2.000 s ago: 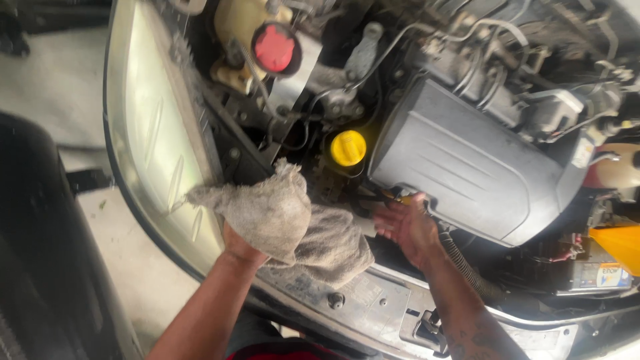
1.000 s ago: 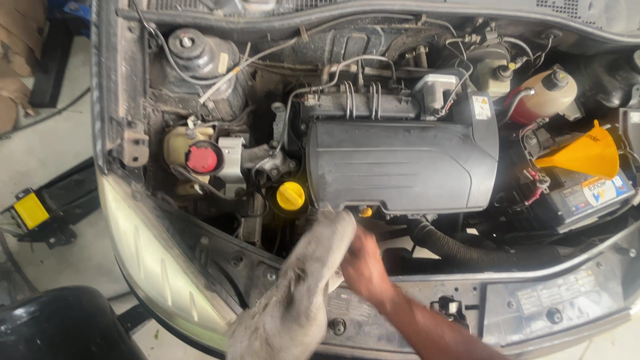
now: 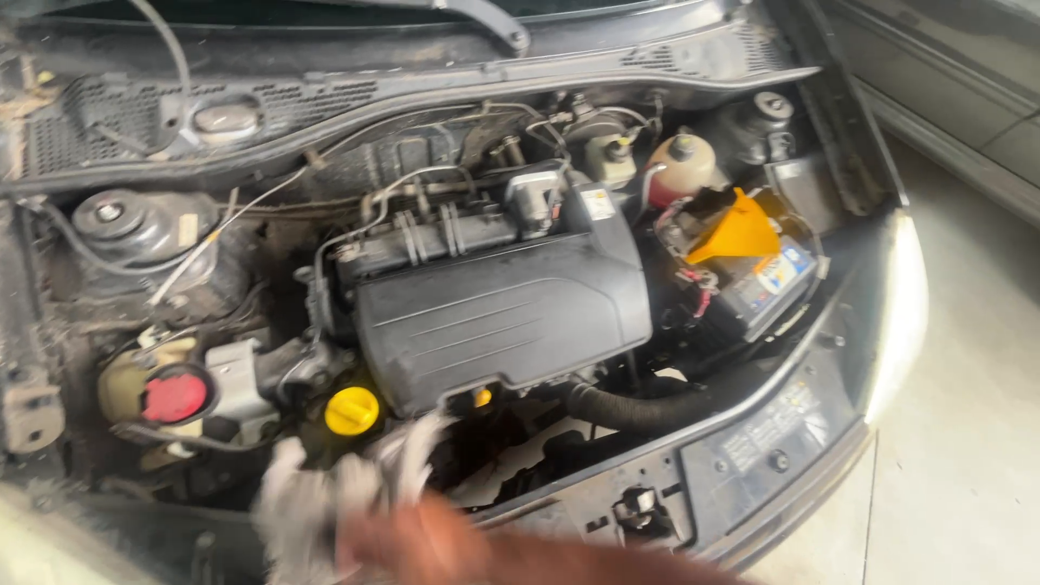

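A pale grey cloth (image 3: 313, 508), blurred by motion, hangs bunched over the front left of the engine bay. My right hand (image 3: 414, 536) comes in from the lower right and lies against the cloth; blur hides its fingers and whether they grip it. My left hand cannot be made out. Just above the cloth is a yellow oil filler cap (image 3: 352, 411). To its right, the yellow dipstick handle (image 3: 483, 397) shows at the front edge of the black plastic engine cover (image 3: 504, 313).
A red reservoir cap (image 3: 174, 397) is at the left. An orange funnel (image 3: 738, 231) lies on the car battery (image 3: 768, 288) at the right. A corrugated hose (image 3: 626, 406) runs behind the front crossmember (image 3: 593, 504). Another vehicle (image 3: 951, 89) stands at the upper right.
The camera view has shifted and turned. My right hand, open near the engine cover two seconds ago, is now against the cloth. My left forearm, visible then, no longer shows.
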